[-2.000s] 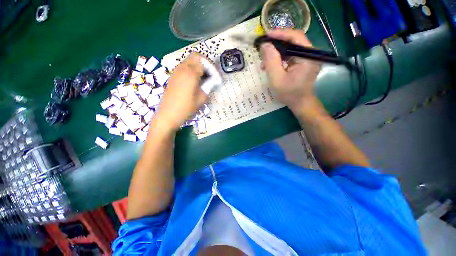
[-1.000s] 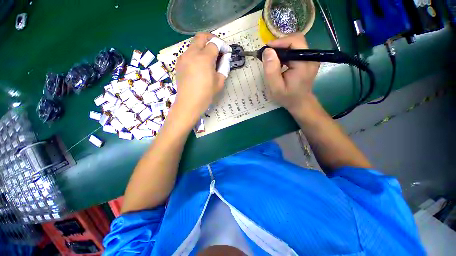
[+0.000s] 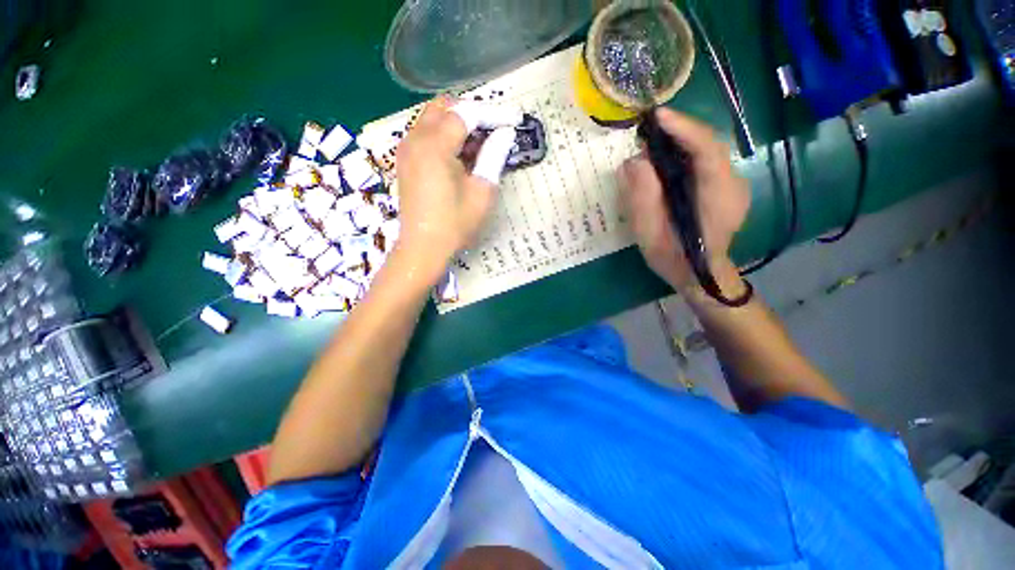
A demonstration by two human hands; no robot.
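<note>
My left hand (image 3: 440,184), with white finger cots on its fingertips, holds a small black device housing (image 3: 528,143) over the cream instruction sheet (image 3: 545,217). My right hand (image 3: 688,206) is shut on the black handle of the soldering iron (image 3: 674,184). The iron points up at the yellow-sided tip cleaner pot (image 3: 592,94) with silvery shavings. The iron's tip is hidden or blurred at the pot's near rim. A heap of small white battery-like parts (image 3: 292,247) lies left of my left hand.
Dark clumps (image 3: 187,178) lie left of the heap. A clear fume hood (image 3: 473,45) hangs above the sheet. Tweezers (image 3: 723,78) and a blue soldering station (image 3: 835,61) are at the right. Clear blister trays (image 3: 56,390) and red bins (image 3: 184,514) are at the lower left.
The iron has left the housing and swung upright to the pot's near rim, with my right hand moving right and turning. My left hand still holds the housing.
</note>
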